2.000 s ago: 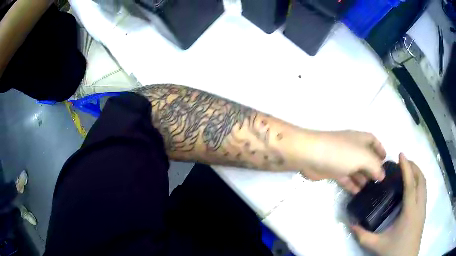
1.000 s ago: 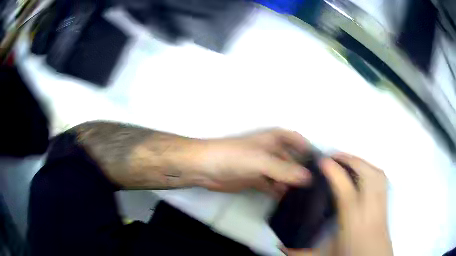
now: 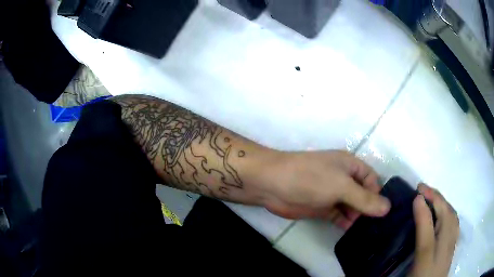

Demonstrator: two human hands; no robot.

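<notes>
A black rectangular panel or shallow cover (image 3: 374, 241) lies tilted at the lower right, over the white foam sheet (image 3: 346, 108). My left hand (image 3: 330, 186) reaches in from the left, thumb and fingers pinched at the panel's upper left edge; whether a small part sits between the fingertips cannot be seen. My right hand (image 3: 436, 232) grips the panel's right side, its fingers over the edge and its lower part cut off by the frame. The panel's bottom end is also cut off.
Black housings (image 3: 146, 27) stand at the back left, and a grey-black box (image 3: 303, 13) at the top middle. A curved dark rail (image 3: 460, 70) runs along the bench's right side. Another person's dark sleeve (image 3: 32, 54) is at the upper left. A seam crosses the foam.
The view has shifted and is sharper than a second ago. Both hands stay on the black panel, which now shows more of its flat face between them.
</notes>
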